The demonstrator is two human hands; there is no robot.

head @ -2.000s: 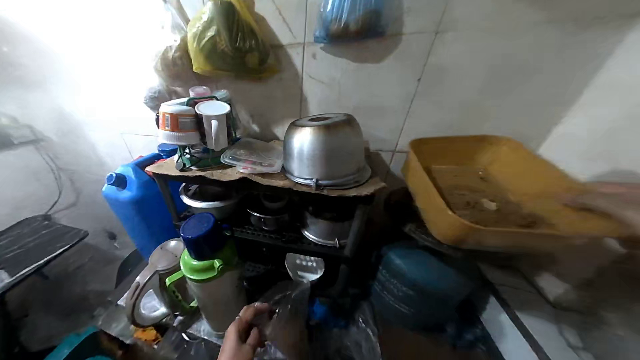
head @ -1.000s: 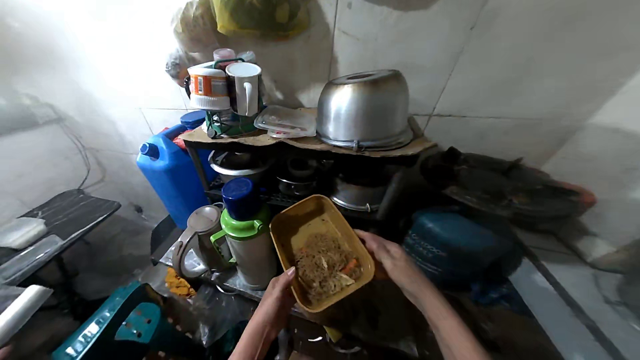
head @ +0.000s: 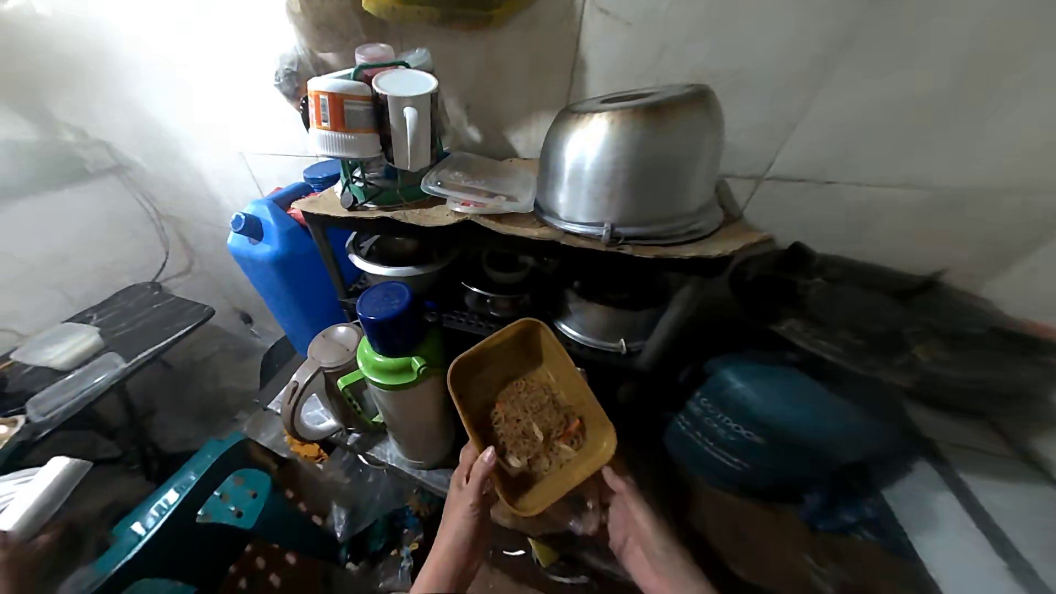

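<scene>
A tan plastic tub (head: pixel 487 375) with cooked noodles (head: pixel 536 425) and orange bits in it is tilted towards me in the lower middle. My left hand (head: pixel 472 495) grips its near left corner, the thumb over the rim. My right hand (head: pixel 631 516) is beside the near right corner, fingers partly spread; whether it touches the tub is hard to tell. Left of the tub stand a vacuum flask (head: pixel 412 412) with a blue cap and green collar, and an electric kettle (head: pixel 330 363).
Behind is a rack with an upturned aluminium pot (head: pixel 631 165), a plastic container (head: pixel 483 183) and pans below. Also around: a blue jerrycan (head: pixel 285 268), a teal gas cylinder (head: pixel 759 429), a green plastic chair (head: pixel 181 503) and a small dark table (head: pixel 140 318). Another person's hand (head: pixel 29 561) shows at lower left.
Two seconds ago the tub was at the far right; a second ago it was in front of me between both hands. My right hand has since shifted down to its near corner.
</scene>
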